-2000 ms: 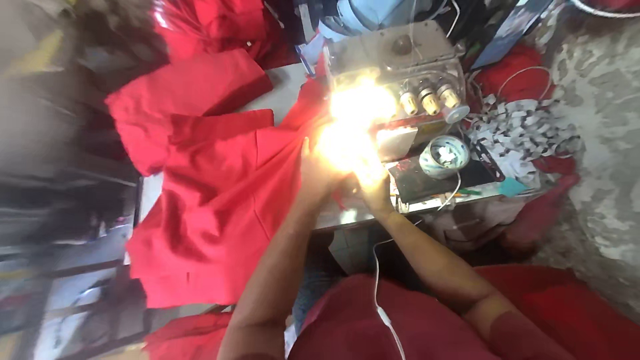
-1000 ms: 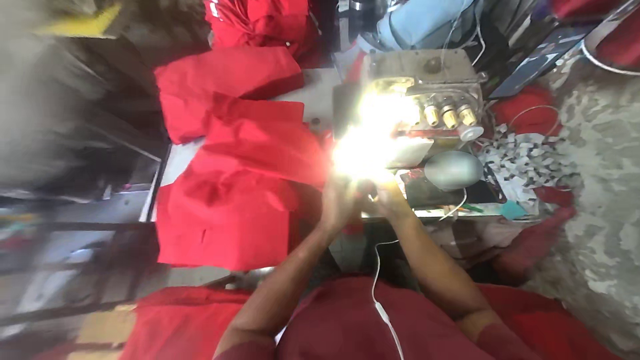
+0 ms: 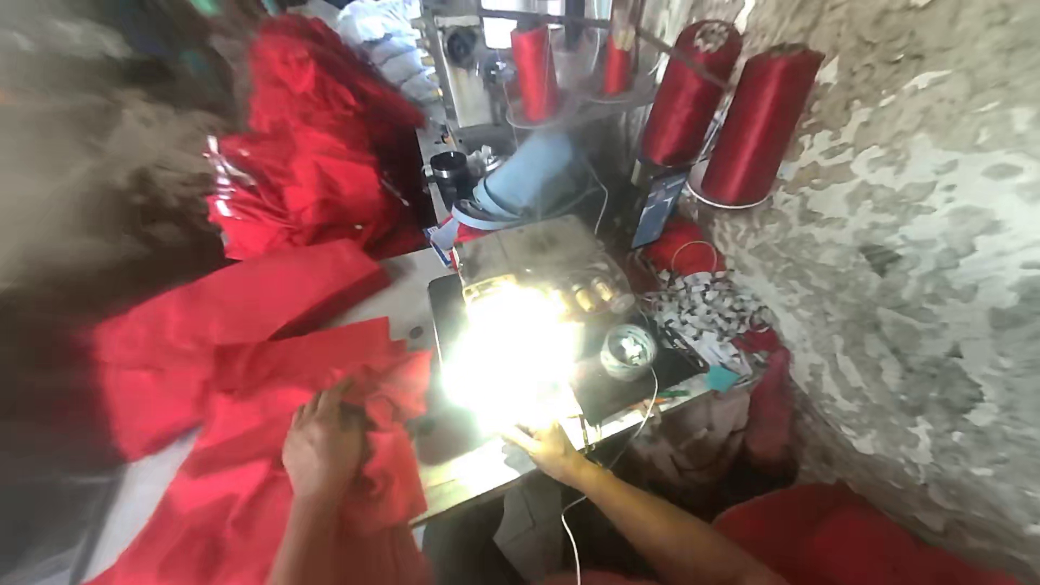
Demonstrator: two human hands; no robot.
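Observation:
My left hand (image 3: 325, 439) lies on a piece of red fabric (image 3: 268, 463) left of the sewing machine, its fingers bent over a bunched part of the cloth; whether it grips the cloth is unclear. My right hand (image 3: 548, 447) is at the front of the machine (image 3: 544, 252), beside a very bright lamp glare (image 3: 512, 349) that hides the needle area and part of the fingers. Whether this hand holds anything cannot be told. A round container (image 3: 628, 351) with small pale bits in it stands on the machine's right side.
Folded red cloth (image 3: 244, 301) lies at the left, with a heap of red fabric (image 3: 317, 138) behind. Red thread cones (image 3: 760, 126) stand at the back right near a peeling wall (image 3: 918, 203). Pale scraps (image 3: 703, 309) are piled right of the machine. A white cord (image 3: 573, 536) hangs at the front edge.
My left hand has moved left, away from the glare by the machine, onto the red fabric. My right hand stays near the machine's front. The view has tilted up, showing the thread cones.

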